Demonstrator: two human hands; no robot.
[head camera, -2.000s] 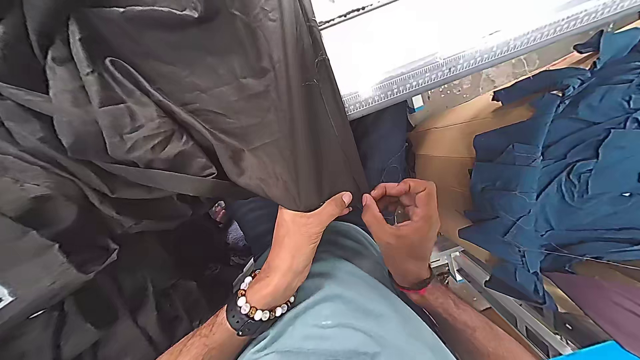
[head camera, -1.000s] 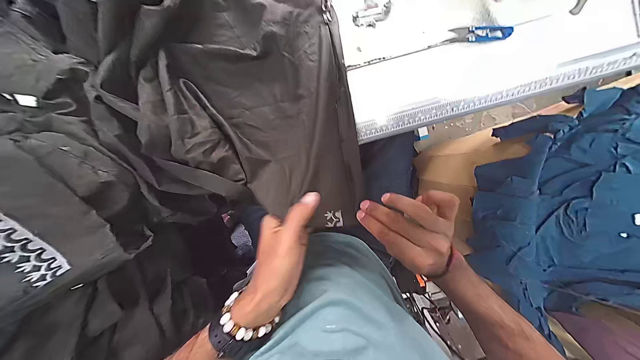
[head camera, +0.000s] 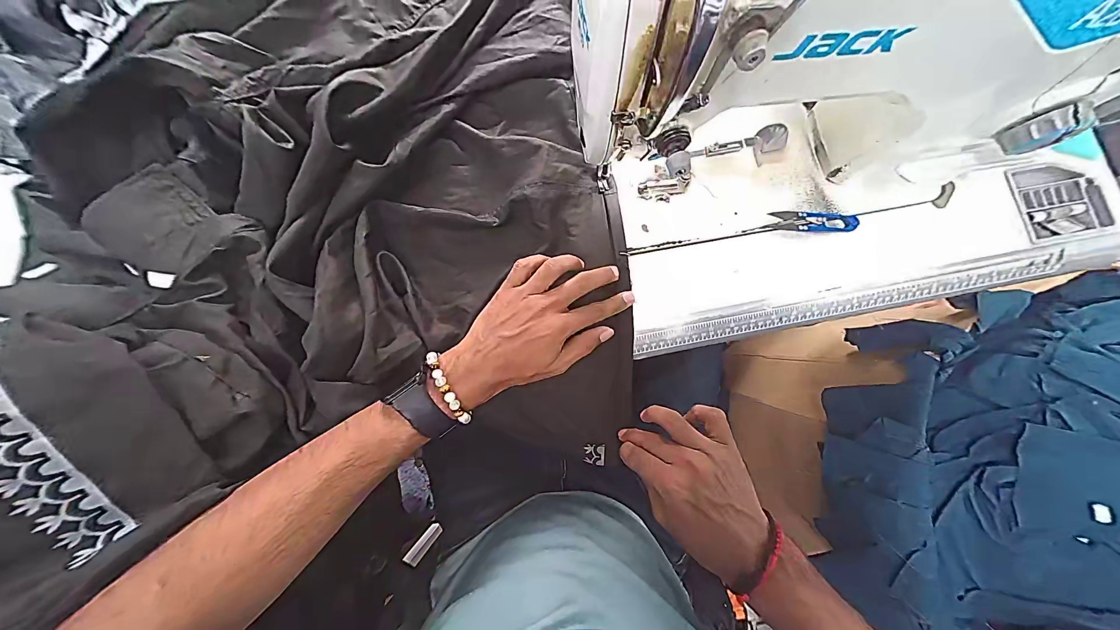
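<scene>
Dark fabric (head camera: 490, 175) spreads over the left of the sewing machine bed, its straight folded edge running from the presser foot (head camera: 604, 182) down toward my lap. My left hand (head camera: 542, 328) lies flat on this fabric with fingers spread, their tips near the edge. Lower down, my right hand (head camera: 691, 481) has its thumb and forefinger at the edge, beside a small pale embroidered motif (head camera: 595, 454); whether they pinch the cloth is unclear. Above stands a white Jack sewing machine (head camera: 840, 61). Blue-handled thread snips (head camera: 818, 221) rest on the machine bed.
Blue fabric pieces (head camera: 980, 455) are heaped on brown cardboard (head camera: 774, 420) at the right. A ruler strip (head camera: 840, 302) lines the bed's front edge. More dark cloth with white embroidery (head camera: 66, 481) lies at the left. A small compartment (head camera: 1059, 203) with metal parts sits at the right.
My left hand has moved up from the lower edge of the dark fabric onto its surface and flattened. The view has shifted, bringing the sewing machine's head into sight.
</scene>
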